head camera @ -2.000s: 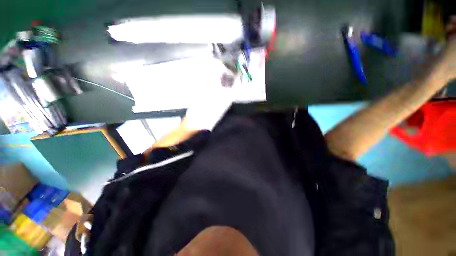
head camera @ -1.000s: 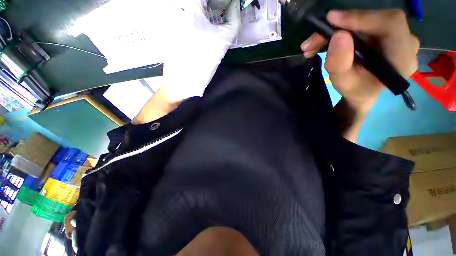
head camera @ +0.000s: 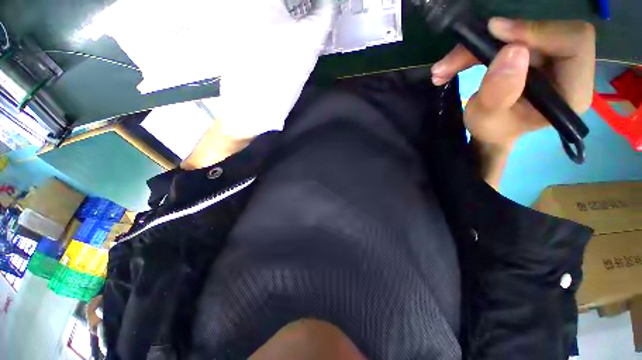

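My right hand [head camera: 510,88] is bare and holds the black soldering iron [head camera: 557,109] at the right of the bench edge. The iron slants up and left, and its tip is cut off by the top edge. My left hand [head camera: 271,67] wears a white glove and lies over the white housing [head camera: 369,27]. Its fingertips are overexposed and partly cut off at the top, so their grip cannot be told. A small dark metallic part shows by the gloved fingers. The housing's left part blends with the glove.
Silvery units [head camera: 32,95] lie piled on the bench at left, with a thin strand of wire [head camera: 91,58] running towards the housing. A blue tool handle [head camera: 603,8] shows at top right. A red stool [head camera: 619,112] and cartons [head camera: 605,246] stand at right, coloured bins [head camera: 84,256] at lower left.
My right hand came from the far right with the iron and has since shifted slightly right. The housing and gloved hand now sit higher in view, cut off by the top edge.
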